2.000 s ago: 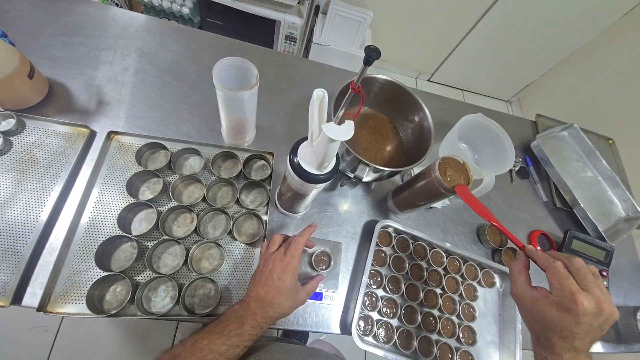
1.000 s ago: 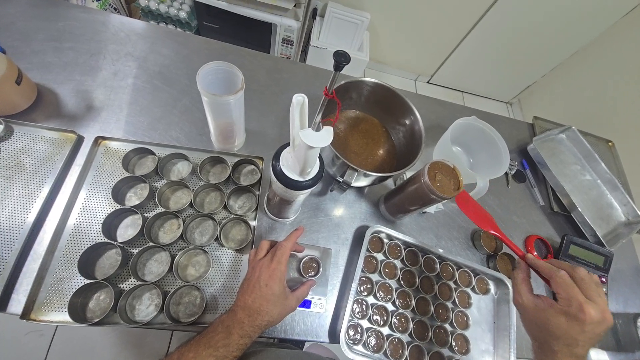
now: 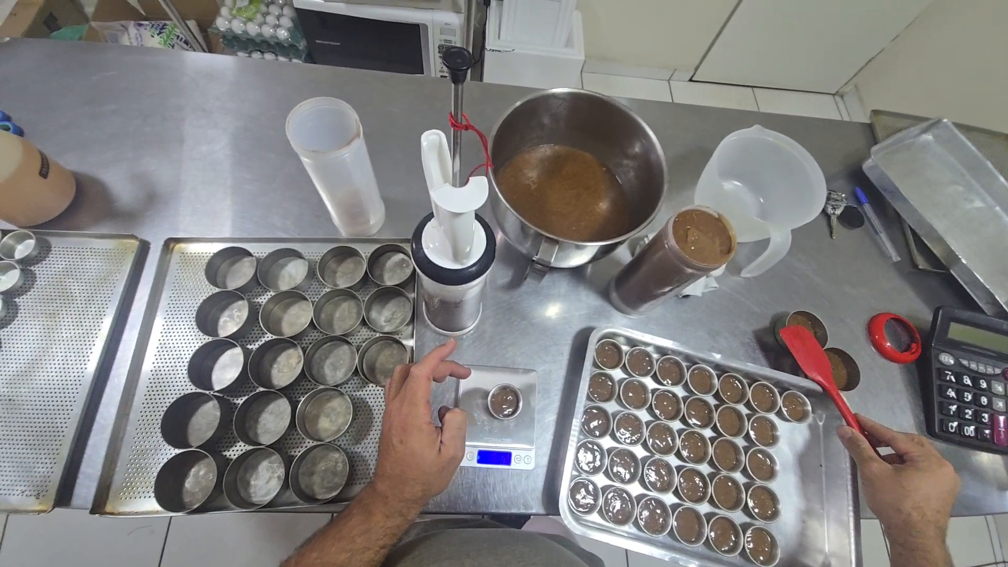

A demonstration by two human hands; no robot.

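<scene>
My left hand hovers at the left edge of a small digital scale, fingers apart and holding nothing. On the scale stands one small round metal mould filled with brown batter. My right hand grips a red spatula by its handle, its blade over two batter-smeared metal rings. Between the hands lies a metal tray with rows of small filled moulds. Behind it a clear cylinder full of brown batter leans to the right. A white-topped dispenser stands behind the scale.
A perforated tray with rows of larger metal rings lies left; another is beyond it. A steel bowl holds brown batter. Also around are an empty plastic cylinder, a plastic jug, a calculator, red tape, a pen, keys and rectangular pans.
My left hand has shifted slightly off the scale's side, its thumb and fingers now drawn closer together. The spatula's blade has moved right, away from the batter cylinder, to over the smeared rings.
</scene>
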